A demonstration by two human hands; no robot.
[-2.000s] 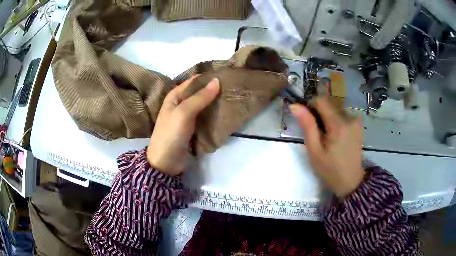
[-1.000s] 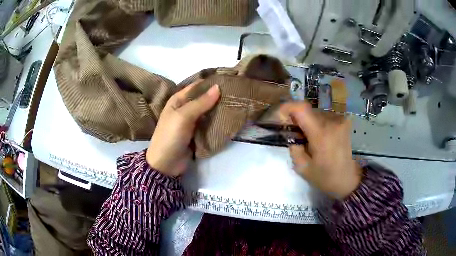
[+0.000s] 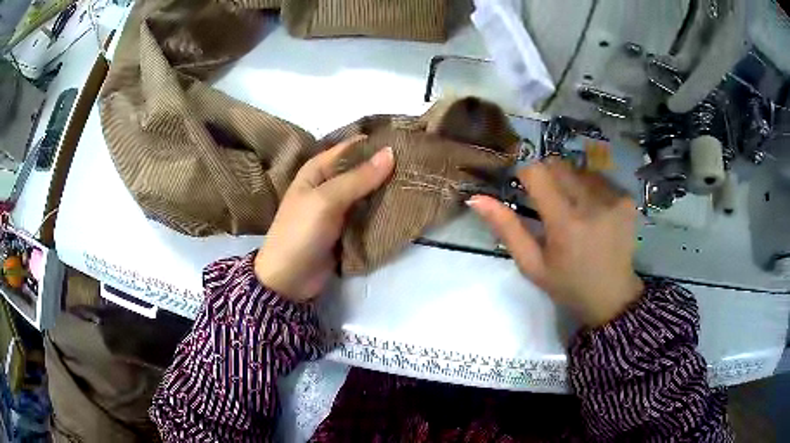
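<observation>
A brown ribbed garment piece point(image 3: 208, 156) lies bunched over the left of the table, its tube end near the needle area with a darker opening at the top. My left hand point(image 3: 316, 212) grips the cloth near that end, thumb on top. My right hand point(image 3: 567, 238) holds small dark thread snips point(image 3: 502, 195), their tips at the pale loose threads point(image 3: 426, 183) on the cloth. The snips are partly hidden by my fingers and blurred.
The pale grey sewing machine head point(image 3: 606, 52) stands at upper right, with cream tension knobs point(image 3: 706, 161). A white translucent bar point(image 3: 513, 52) hangs left of it. A ruler strip point(image 3: 450, 362) runs along the table's front edge. More brown cloth point(image 3: 113, 372) hangs at lower left.
The snips have moved from near the needle area, left onto the threads on the cloth. My left hand keeps its hold on the cloth. The view has shifted slightly.
</observation>
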